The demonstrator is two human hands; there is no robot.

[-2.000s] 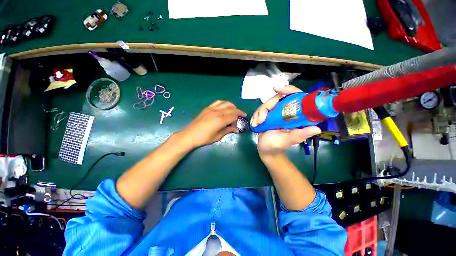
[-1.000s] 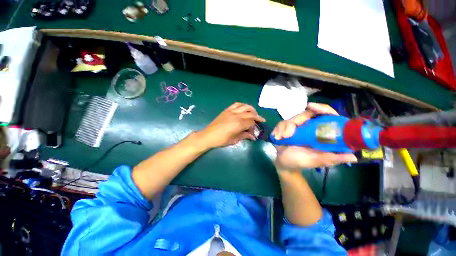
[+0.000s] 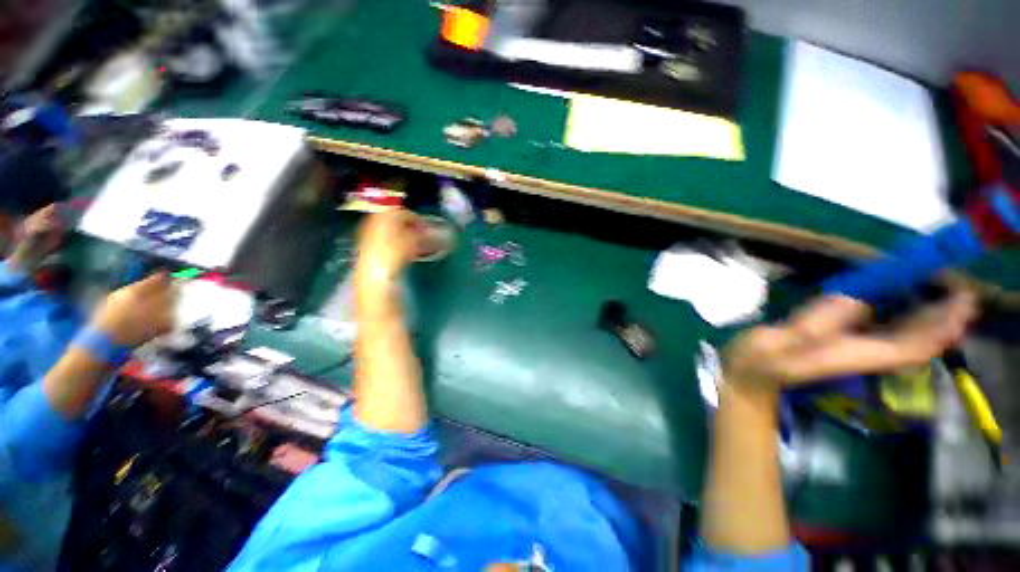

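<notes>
The picture is blurred. My left hand [image 3: 389,240] reaches to the back left of the mat, beside the round screw dish [image 3: 434,239], and covers part of it; whether its fingers hold anything is hidden. My right hand [image 3: 833,341] is at the right with its fingers around or against the blue electric screwdriver [image 3: 923,263], whose red upper part is at the right edge. A small black module [image 3: 627,329] lies on the green mat between my hands, touched by neither.
A crumpled white tissue [image 3: 710,284] lies behind the module. Pink bands [image 3: 496,255] and white bits [image 3: 509,291] lie near the dish. The upper shelf [image 3: 660,184] holds papers and a black tray [image 3: 716,73]. A co-worker's hand [image 3: 132,311] is at the left.
The view has turned left. My left hand has let go of the module, which now lies on the mat, and moved to the dish. My right hand has moved right with the screwdriver.
</notes>
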